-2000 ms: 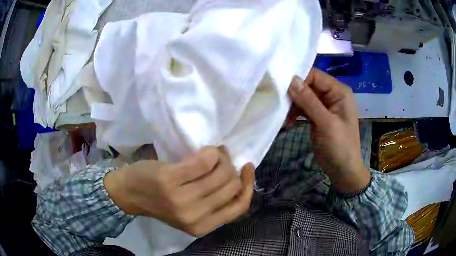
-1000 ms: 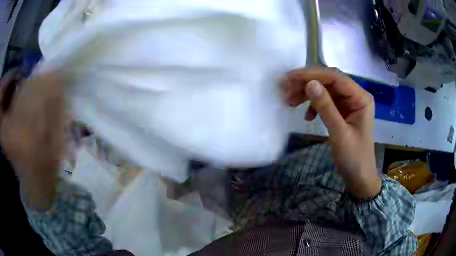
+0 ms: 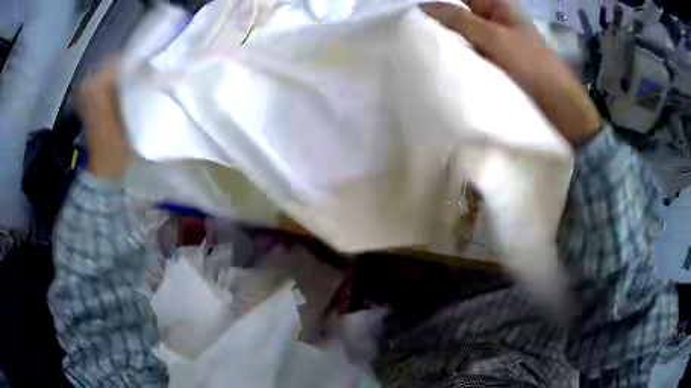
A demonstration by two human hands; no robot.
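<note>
A large white knit garment body [image 3: 326, 129] is spread between my two hands, held up in front of me and blurred by motion. My left hand [image 3: 106, 114] is at the upper left on the cloth's left end, blurred. My right hand [image 3: 515, 45] is at the top, right of centre, on the cloth's upper right edge; its fingertips are partly cut off by the picture's top edge. The cloth's right part hangs down near my right forearm.
The overlock machine [image 3: 636, 83] shows at the upper right, blurred. A heap of crumpled white cloth [image 3: 235, 326] lies low at the left, beside my lap. A yellowish edge shows below the held cloth. More white and cream cloth is at the top.
The view has turned to the left. The cloth, earlier gathered in front of me, is now spread wide. Both hands have moved up, and the right hand is now on the cloth's upper edge.
</note>
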